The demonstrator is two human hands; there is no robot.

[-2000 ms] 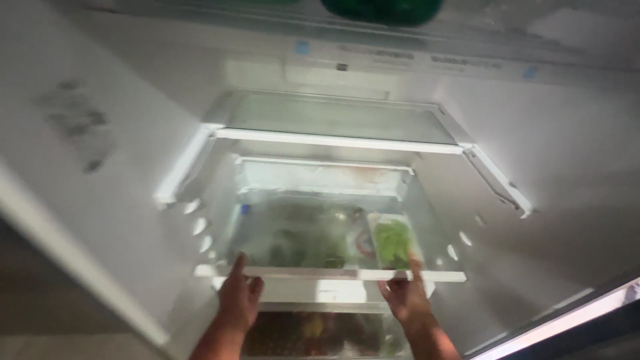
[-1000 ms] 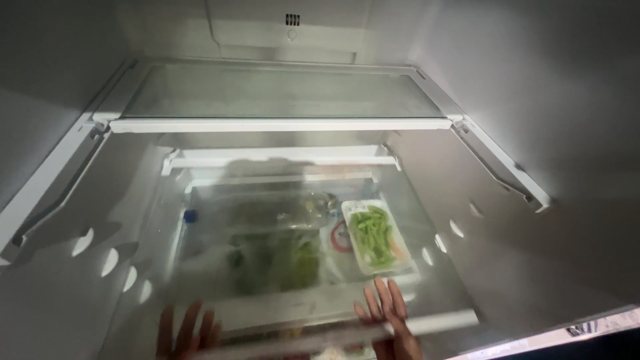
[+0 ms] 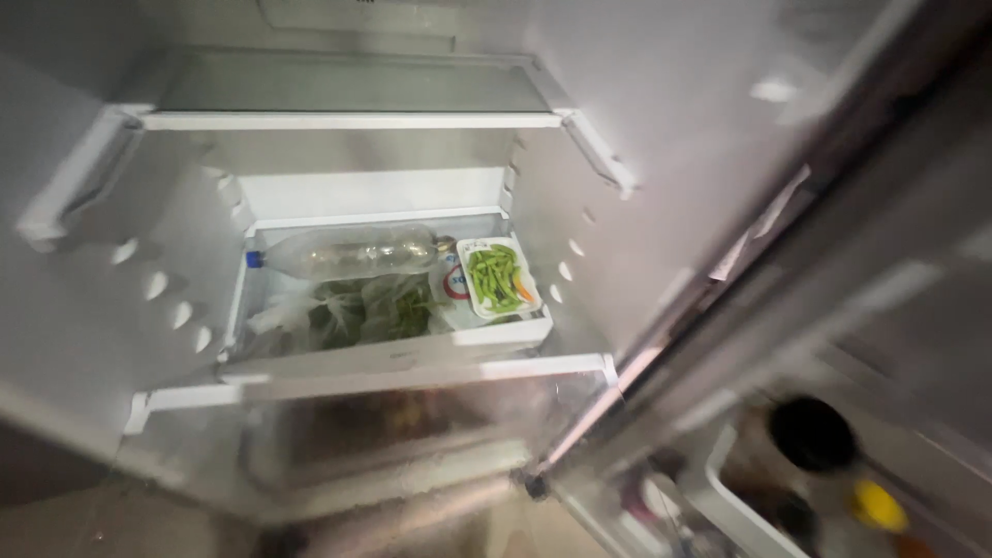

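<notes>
Neither of my hands is in view. Inside the fridge, a glass shelf with a white front edge (image 3: 349, 120) spans the upper part. Below it, a drawer with a white front (image 3: 504, 335) holds a clear plastic bottle (image 3: 364, 252) lying on its side, its blue cap to the left. In front of the bottle lie clear plastic bags of leafy greens (image 3: 337, 310). At the right, a white tray of green pods (image 3: 496, 275), with something orange at its edge, rests on a white bag with red and blue print (image 3: 451, 287).
Another white shelf edge (image 3: 387, 376) runs below, above a blurred lower drawer (image 3: 387, 449). Molded shelf supports (image 3: 156, 285) line both side walls. At the right is the fridge door (image 3: 775, 256), its bin (image 3: 736, 496) holding blurred items, one with a yellow part.
Both hands have left the view. The glass shelf that covered the bottle and greens in the earlier frames is no longer over them. The view has shifted, showing the door at the right.
</notes>
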